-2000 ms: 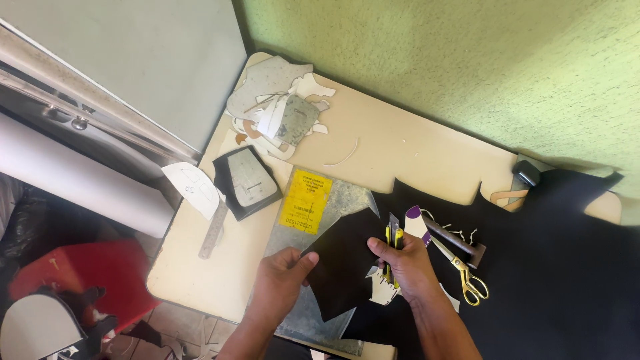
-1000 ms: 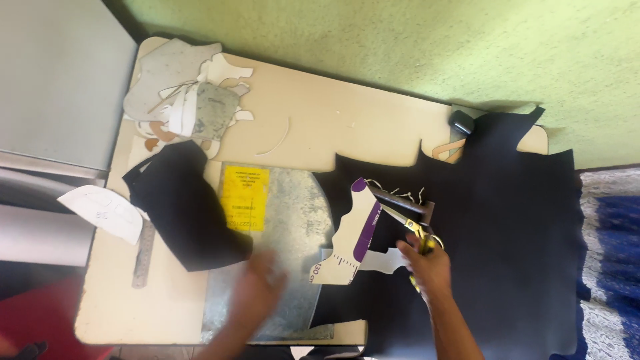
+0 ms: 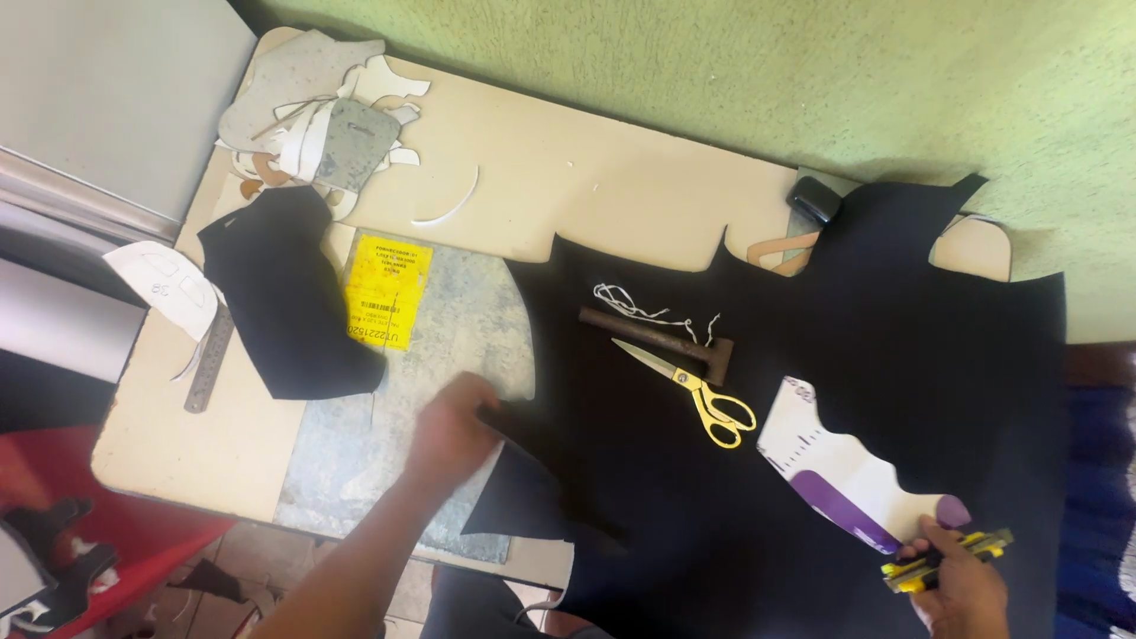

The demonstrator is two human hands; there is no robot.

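My left hand (image 3: 454,430), a little blurred, grips an edge of the large black sheet material (image 3: 932,355), which folds up beside it over the metal plate (image 3: 461,311). At the lower right my right hand (image 3: 958,568) is closed around a yellow and black utility knife (image 3: 914,568), its fingertips at the end of a white and purple pattern template (image 3: 843,479) that lies on the black sheet. Yellow-handled scissors (image 3: 710,404) and a rusty hammer (image 3: 661,340) lie between my hands. A cut black piece (image 3: 288,302) rests on the plate's left side.
Pattern pieces (image 3: 328,115) are heaped at the table's far left corner. Near the left edge lie a steel ruler (image 3: 209,364) and a white template (image 3: 164,288). White string (image 3: 630,306) lies by the hammer; a black object (image 3: 814,201) sits near the green wall.
My left hand, empty-looking a second ago, now holds the black sheet's edge. The scissors lie down, and the template has moved right with my right hand. The cut piece was laid down at the left earlier.
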